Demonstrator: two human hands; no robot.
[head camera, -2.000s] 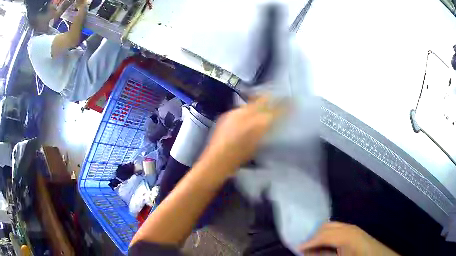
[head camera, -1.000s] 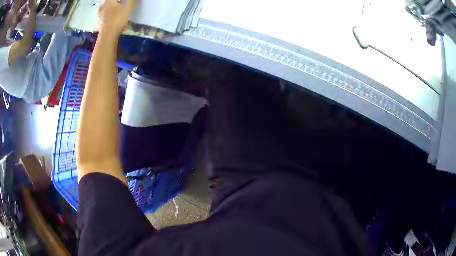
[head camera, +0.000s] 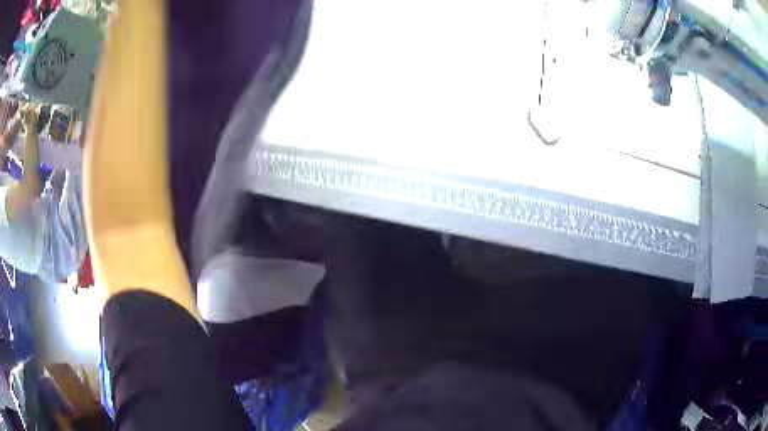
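Observation:
A dark purplish cloth panel (head camera: 223, 67), blurred and with a grey edge, lies across the left part of the white table (head camera: 404, 93) and hangs over its front edge. My left forearm reaches straight up beside the panel's left side. My left hand is beyond the top edge of the picture, so whether it holds the cloth is hidden. My right hand is not in view. A pale cloth stack (head camera: 731, 210) lies at the right and overhangs the front edge.
The sewing machine head (head camera: 716, 50) is at the upper right. A grey measuring scale (head camera: 480, 198) runs along the table's front. Below are a white rounded thing (head camera: 257, 290) and part of a blue basket (head camera: 286, 404). Another person (head camera: 42, 219) sits at far left.
The view has shifted, with more of the machine and the right-hand pale stack showing. The dark panel now appears beside my left forearm. The pale stack at the upper left has left view.

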